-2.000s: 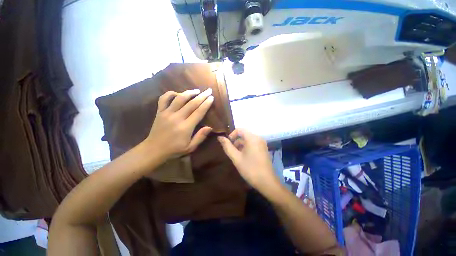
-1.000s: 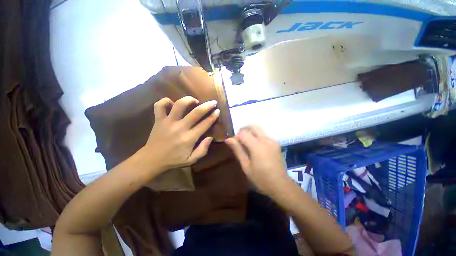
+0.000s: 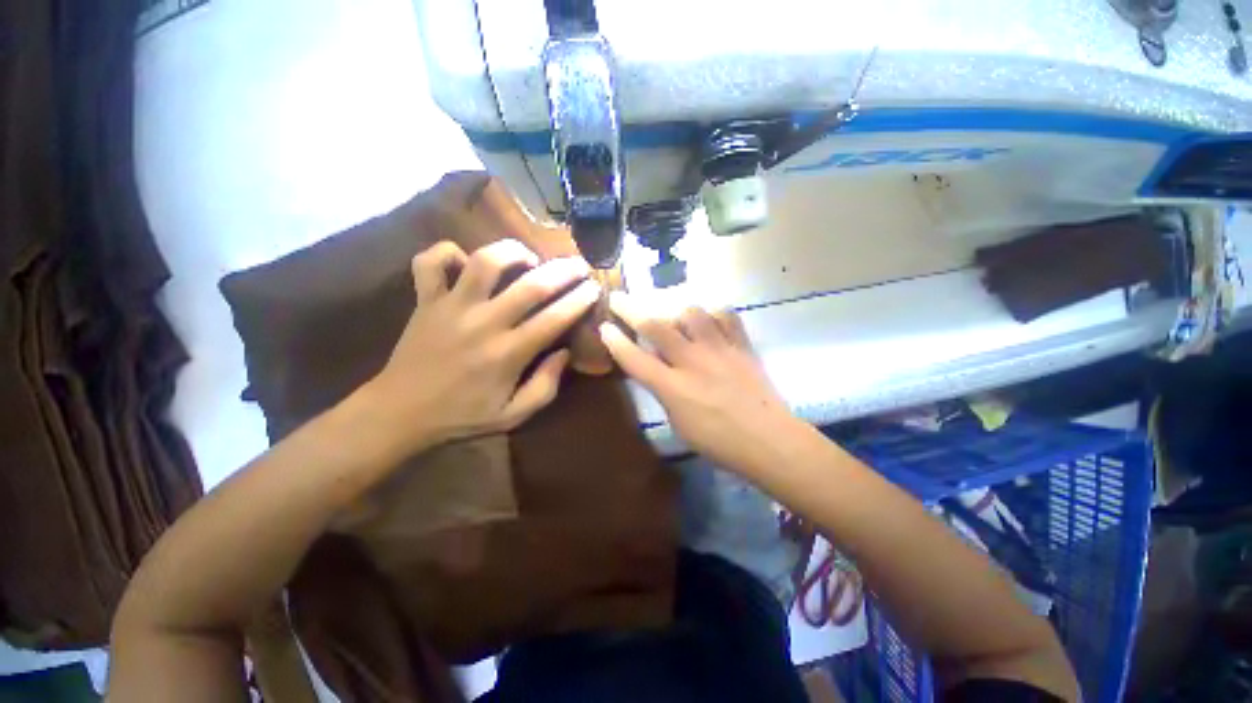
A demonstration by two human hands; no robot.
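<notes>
A brown garment panel (image 3: pixel 330 302) lies on the white table and hangs over its front edge toward my lap. Its upper right edge runs under the lit head of the sewing machine (image 3: pixel 453 83). My left hand (image 3: pixel 481 343) lies flat on the panel with fingers spread, fingertips near the edge below the needle area. My right hand (image 3: pixel 693 371) holds the panel's edge between thumb and fingers, close to the left fingertips. A tan-brown pocket piece (image 3: pixel 460 488) shows below my left wrist. The presser foot and needle are hidden behind the metal guard (image 3: pixel 588 151).
A thick stack of brown panels (image 3: pixel 69 412) drapes at the left. A brown scrap (image 3: pixel 1064 265) lies on the machine bed at right. A blue basket (image 3: pixel 1112 549) and red-handled scissors (image 3: pixel 828 588) are at lower right, near my right forearm.
My right hand has moved up and left along the panel's edge, closer to my left fingertips. The view has shifted, showing more of the machine's top. The scissors now show beside my right forearm.
</notes>
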